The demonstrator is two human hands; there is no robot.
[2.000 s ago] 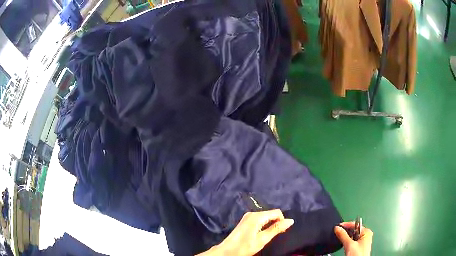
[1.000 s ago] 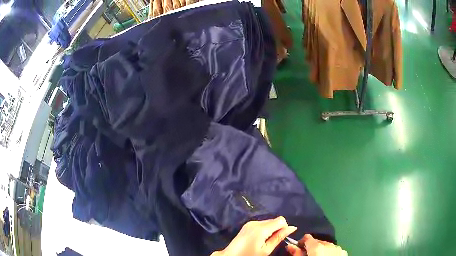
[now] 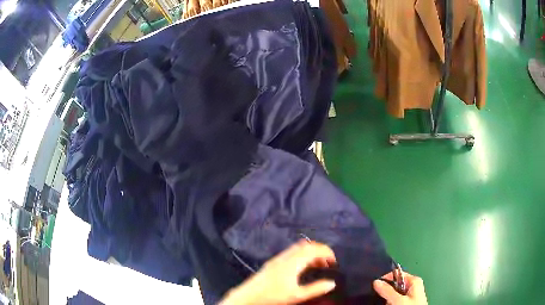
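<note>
The navy garment (image 3: 287, 190) lies with its shiny lining up and hangs over the table edge towards me. My left hand (image 3: 287, 277) is blurred, low in the middle, over the garment's dark border, with thumb and fingers apart; whether it pinches cloth cannot be told. My right hand (image 3: 403, 289) is at the garment's lower right edge, cut off by the picture's bottom, with the small metal thread snips (image 3: 398, 277) held in its fingers. Its thumb and fingertip touch the dark edge.
A big rumpled navy garment pile (image 3: 131, 119) covers the white table (image 3: 69, 238). Tan-brown jackets (image 3: 412, 56) hang on a metal rail (image 3: 433, 138) on casters at the upper right. The green floor (image 3: 430, 208) lies to the right. A small navy stack (image 3: 83, 298) shows at lower left.
My hands were together around the snips one second ago. Now my right hand has moved right to the garment's edge, and my left hand has moved slightly left with its fingers spread.
</note>
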